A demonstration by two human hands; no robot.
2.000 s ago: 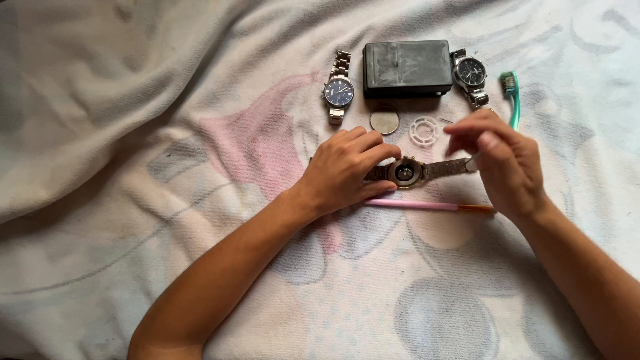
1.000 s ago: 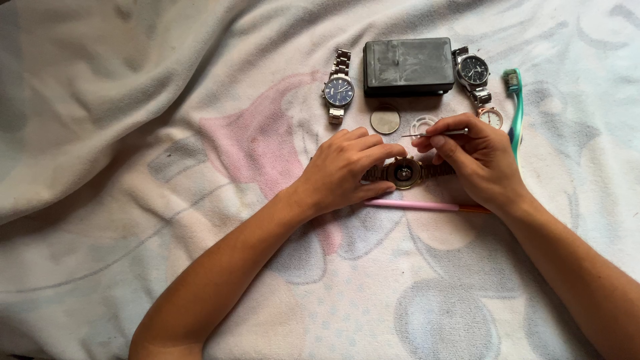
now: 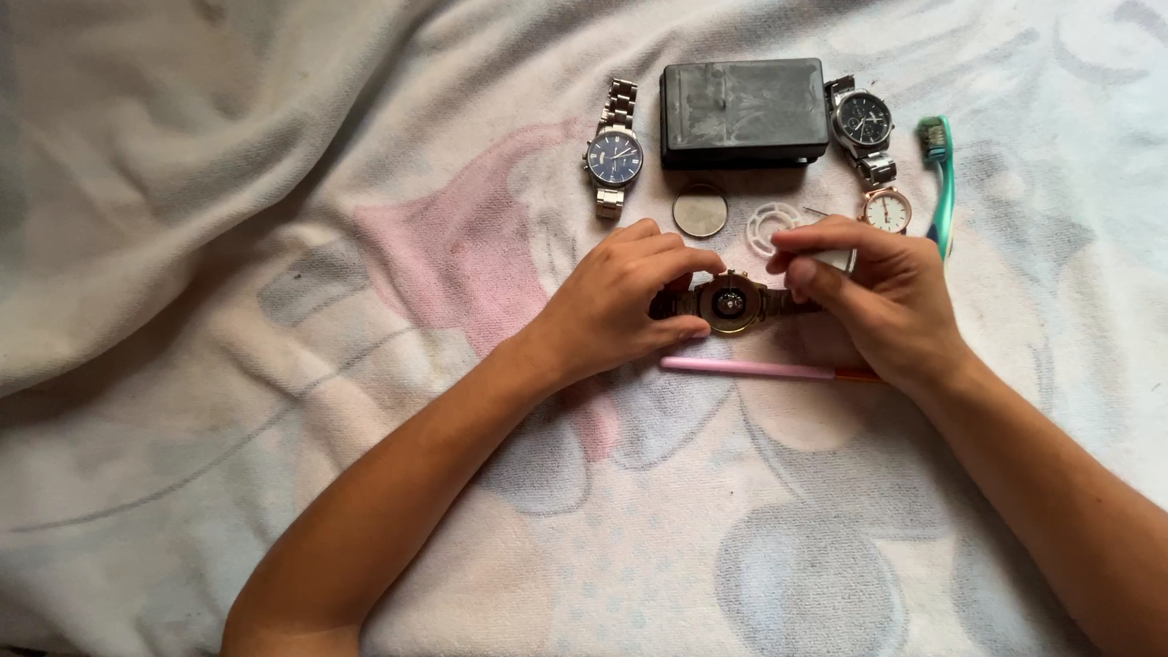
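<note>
A wristwatch with its back off and its movement showing (image 3: 729, 303) lies on the blanket, its bracelet stretched to both sides. My left hand (image 3: 639, 297) grips the left side of this watch between thumb and forefinger. Just right of and above the case, my right hand (image 3: 867, 292) pinches a small pale, slim tool (image 3: 837, 259), mostly hidden by the fingers. A white plastic ring (image 3: 774, 230) lies above the watch, partly behind the right fingertips. To its left is a round metal watch back (image 3: 701, 211).
A black box (image 3: 744, 109) stands between a blue-dial watch (image 3: 615, 159) and a black-dial watch (image 3: 861, 119). A small white-dial watch (image 3: 886, 211) and a green toothbrush (image 3: 944, 178) lie at right. Below is a pink stick (image 3: 748, 367). The blanket (image 3: 411, 164) has folds at left.
My right hand held a thin metal tool above the watch one second ago; it is now lower and the tool in it sits differently. My left hand has stayed on the watch.
</note>
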